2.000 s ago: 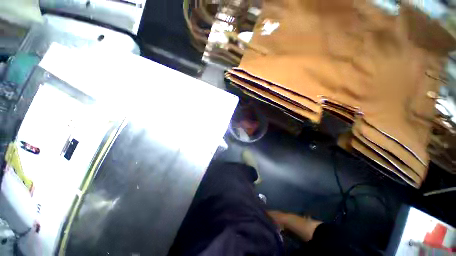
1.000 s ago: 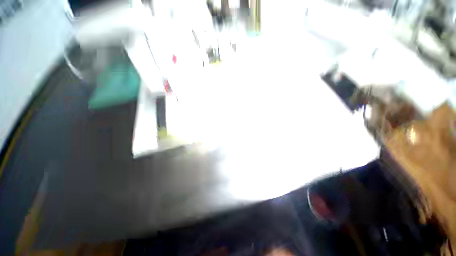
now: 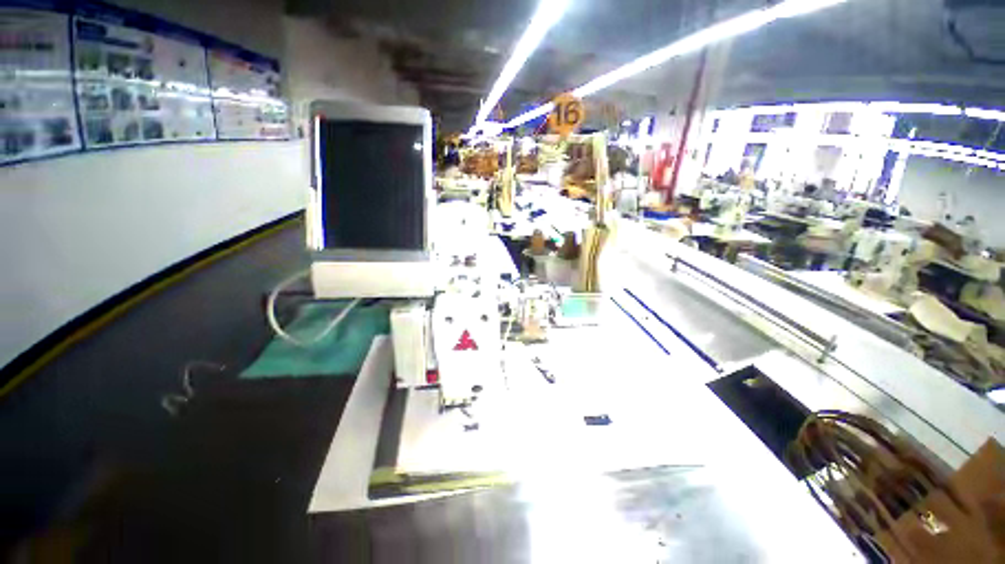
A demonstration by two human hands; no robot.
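No hand of mine shows in the current frame. Nearest in front is the white sewing machine head point(image 3: 465, 336) with a red three-diamond logo, standing over a bright white plate point(image 3: 650, 430). A small dark tool point(image 3: 543, 370) and a small dark rectangle point(image 3: 596, 420) lie on the plate. A bare metal surface point(image 3: 441, 531) runs along the near edge. Brown straps point(image 3: 854, 463) are bundled at the lower right, beside part of a tan-brown panel point(image 3: 970, 501).
A dark control screen point(image 3: 373, 185) in a white frame stands left of the head. A teal sheet point(image 3: 320, 344) lies behind at left. A yellow-lined aisle and wall boards point(image 3: 143, 83) are at left. Other workstations fill the back right.
The view has swung up from the lap and table to the machine and factory floor. The brown panels have shifted to the lower right edge. The hand at the bottom is out of view.
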